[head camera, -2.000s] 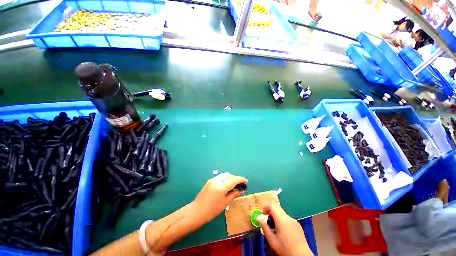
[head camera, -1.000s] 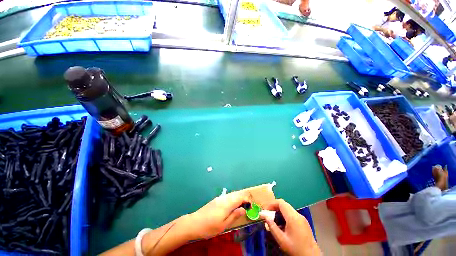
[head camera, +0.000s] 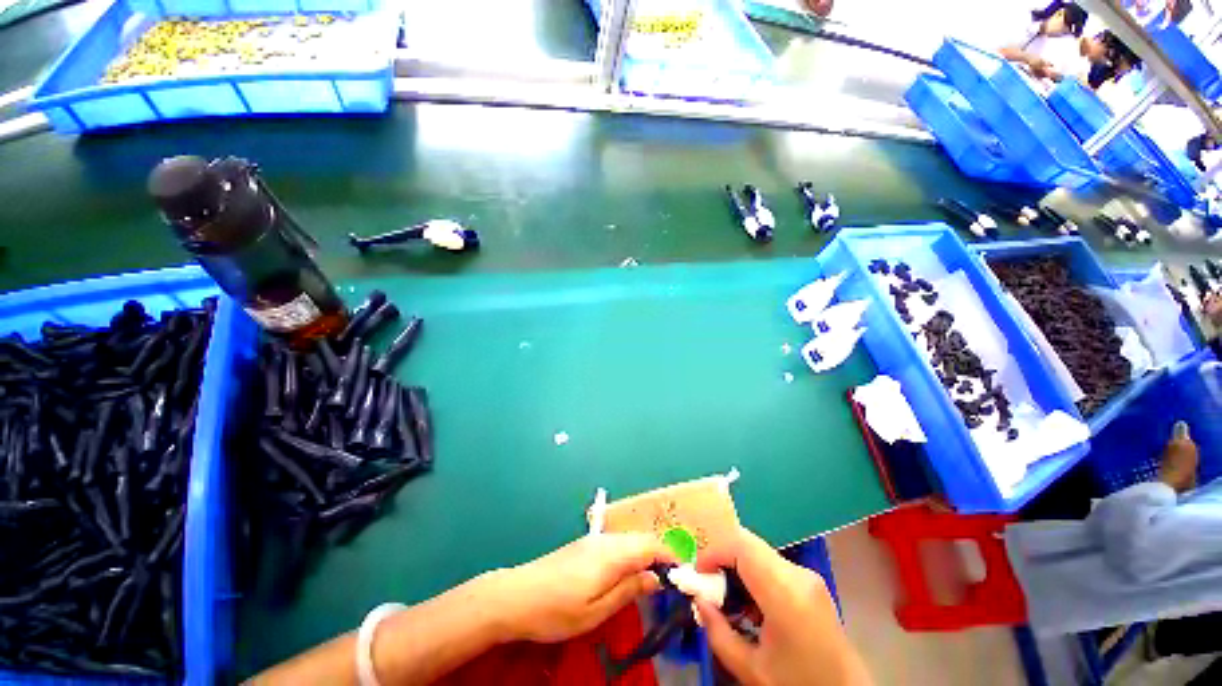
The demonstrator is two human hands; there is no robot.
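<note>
My left hand (head camera: 579,586) and my right hand (head camera: 784,614) meet at the table's front edge, just below the cardboard work pad (head camera: 643,511). My right hand holds a white end piece (head camera: 701,584) with a dark part behind it. My left fingertips pinch a small black fitting (head camera: 662,574) against the white piece. A black stick (head camera: 653,643) hangs down below my hands; how it joins the white piece is partly hidden by my fingers. The green round piece (head camera: 680,544) lies on the pad just above my fingertips.
A blue bin of black handles (head camera: 208,489) is at left, with loose handles (head camera: 351,436) and a dark bottle (head camera: 248,248). White squeeze bottles (head camera: 834,338) stand beside the right bin (head camera: 989,462). Assembled pieces (head camera: 751,212) lie on the belt. A person's arm (head camera: 1159,516) is at right.
My left hand has brought a small black fitting from over the green piece to the white piece. My hands are now together, and a black stick shows below them. The view has shifted slightly.
</note>
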